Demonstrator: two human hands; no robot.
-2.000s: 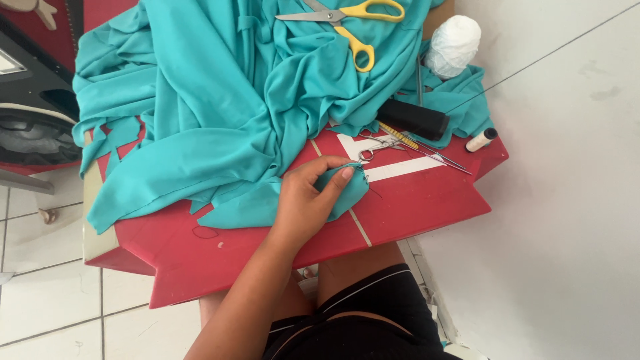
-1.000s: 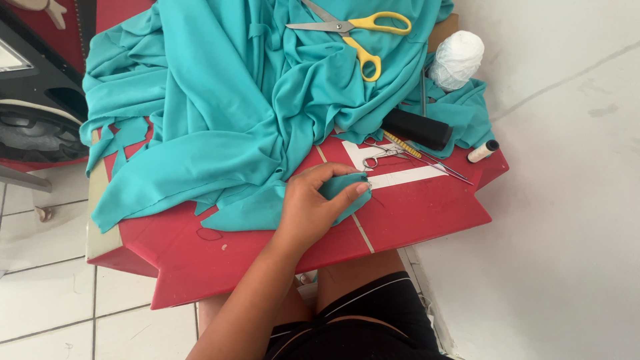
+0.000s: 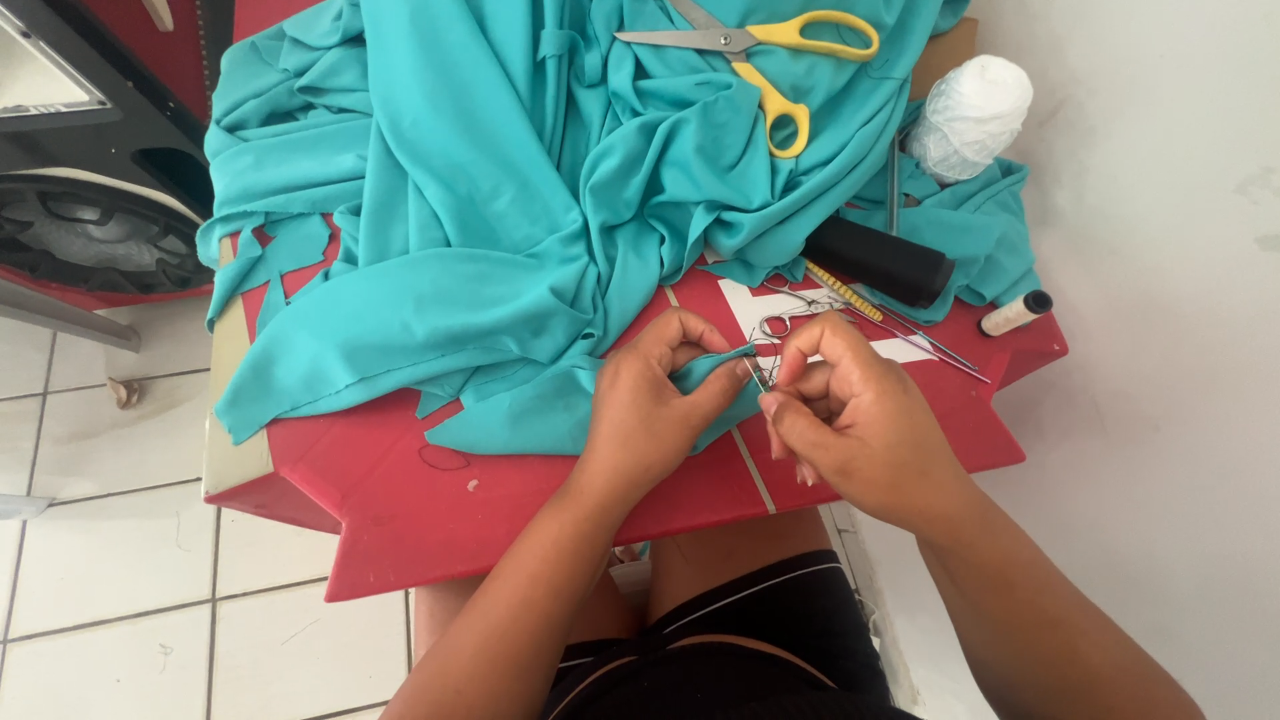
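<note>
Near the front of a red table (image 3: 420,530), my left hand (image 3: 665,395) pinches the edge of the turquoise fabric (image 3: 470,310). My right hand (image 3: 850,410) faces it and grips a thin sewing needle (image 3: 755,374) between thumb and fingers, its shaft against the fabric edge. Dark thread loops around that spot. Just behind my hands lie small metal scissors (image 3: 785,322). Large scissors with yellow handles (image 3: 740,40) rest spread on the heaped fabric.
Behind my right hand lie a black cylindrical object (image 3: 880,262), a yellow patterned tool (image 3: 845,290) and thin metal tools (image 3: 940,350). A small thread spool (image 3: 1015,313) and a white yarn ball (image 3: 970,118) are at the right, beside a white wall (image 3: 1160,400).
My right hand, out of view in both earlier frames, has come in from the right and now holds the needle at the fabric edge. My left hand still pinches the fabric.
</note>
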